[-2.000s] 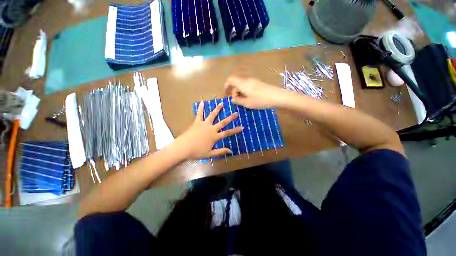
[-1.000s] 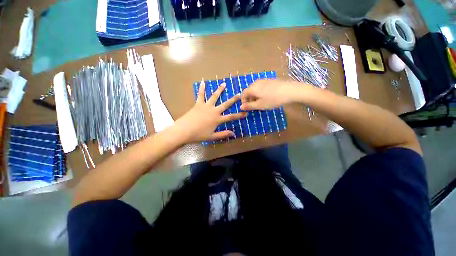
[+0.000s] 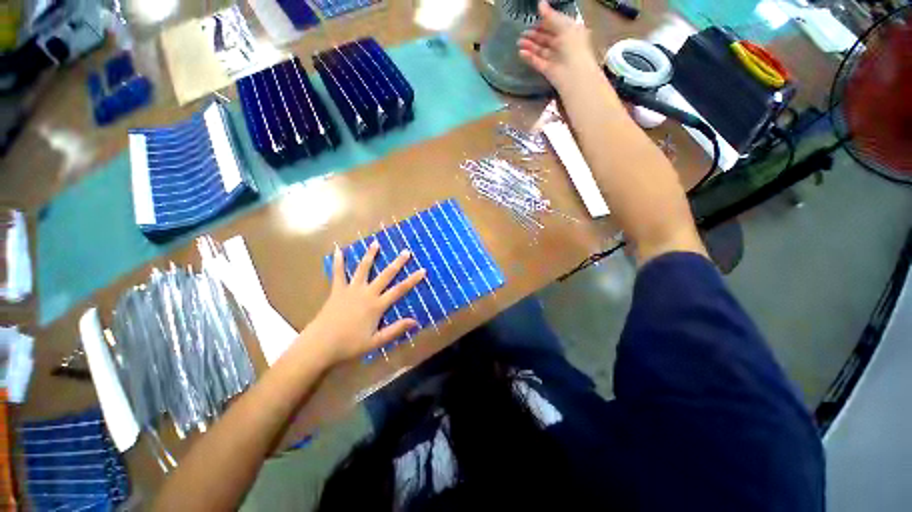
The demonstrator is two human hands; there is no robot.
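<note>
Blue solar cell strips (image 3: 445, 255) with thin pale lines lie side by side on the brown bench near its front edge. Thin ribbon ends stick out past their edges. My left hand (image 3: 362, 305) lies spread and flat on their left part, covering some of it. My right hand (image 3: 555, 45) is raised away from the cells, beside a grey round container (image 3: 510, 65) at the top. Its fingers are apart and I see nothing held in it.
Silver ribbons (image 3: 180, 345) and white strips (image 3: 255, 295) lie left. Short ribbon pieces (image 3: 508, 188) and a white strip (image 3: 580, 170) lie right. Cell stacks (image 3: 185, 170) stand on the green mat (image 3: 85, 240). A white roll (image 3: 640, 65) and a black cable (image 3: 705, 140) are right.
My right hand has left the cells and moved up and right to the grey container. My left hand stays flat on the cells. The view has turned to the right.
</note>
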